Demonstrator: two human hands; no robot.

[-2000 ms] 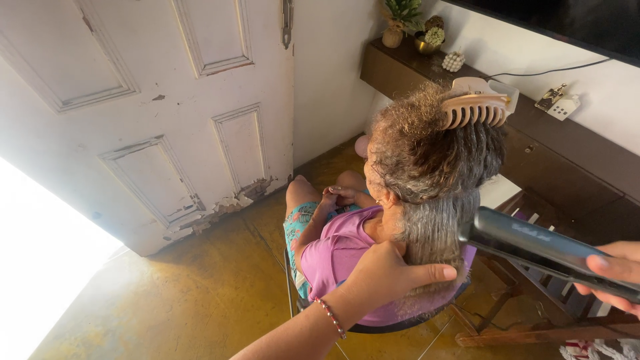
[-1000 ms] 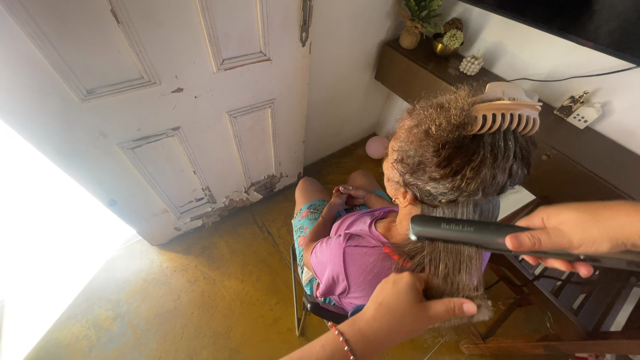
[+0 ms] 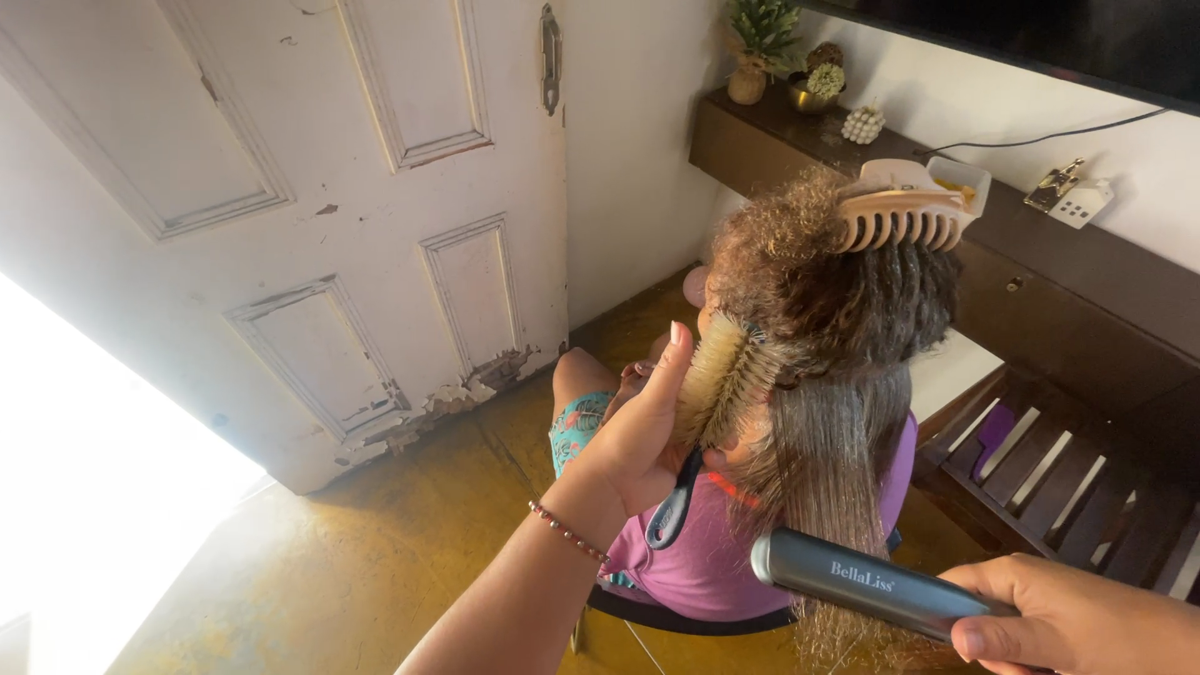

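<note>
A seated person's hair hangs long and smooth at the back, its lower ends frizzy. Curly hair on top is gathered in a beige claw clip. My left hand holds a round bristle hairbrush beside the head, its dark handle pointing down. My right hand grips a dark BellaLiss hair straightener, which lies across the lower lengths of hair. Whether hair is between its plates cannot be told.
A worn white door stands on the left. To the right are a dark wall shelf with a potted plant and ornaments, and a slatted wooden rack with a purple object. The person sits on a chair.
A round brush is now in my left hand, which was at the hair lengths before and has moved up beside the head. The straightener has moved lower along the hair.
</note>
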